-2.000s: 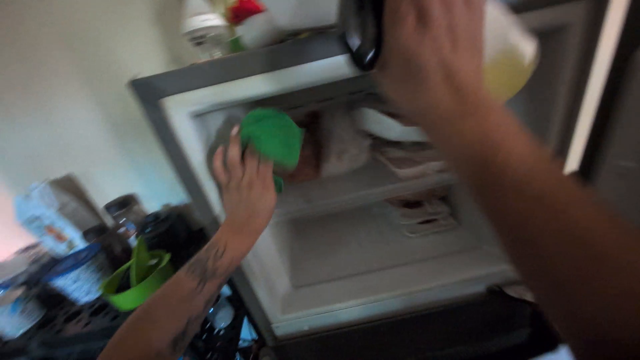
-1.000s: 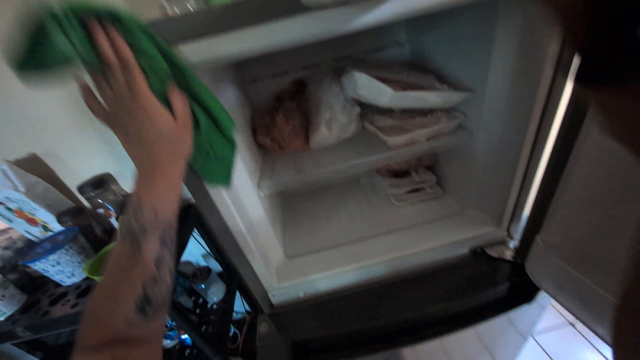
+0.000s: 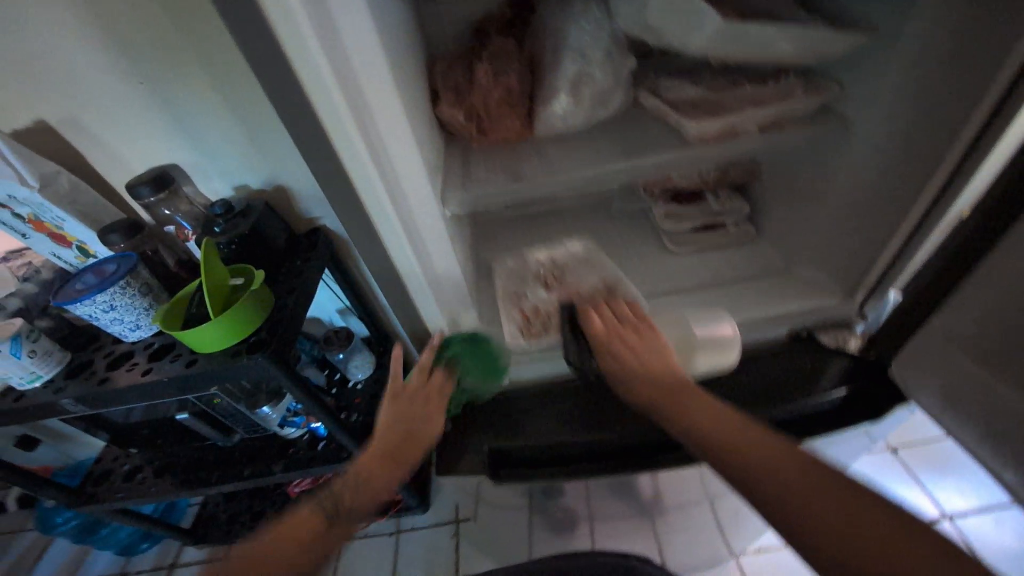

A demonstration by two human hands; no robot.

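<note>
My left hand [image 3: 420,392] presses a bunched green cloth [image 3: 472,368] against the lower left corner of the open freezer compartment [image 3: 528,172]. At the front of its floor, my right hand [image 3: 628,344] holds a bottle [image 3: 704,340] with a black top, which lies sideways and is blurred. Beyond that hand a whitish tray or pack [image 3: 552,292] with reddish-brown bits sits on the freezer floor. Packs of meat [image 3: 696,208] rest farther back. On the shelf above are a bag of reddish meat [image 3: 484,80], a whitish plastic bag [image 3: 580,68] and a wrapped tray [image 3: 736,100].
A black perforated rack [image 3: 240,376] stands left of the fridge. It carries a green bowl [image 3: 216,320], a blue-lidded container [image 3: 116,296], dark-lidded jars [image 3: 168,200] and, lower down, a microwave oven [image 3: 192,420]. The opened door [image 3: 960,344] is at the right, above white floor tiles [image 3: 896,480].
My left hand and the cloth have come down from the upper left to the freezer's lower left corner. My right hand is back in view with the bottle. The view has shifted downward.
</note>
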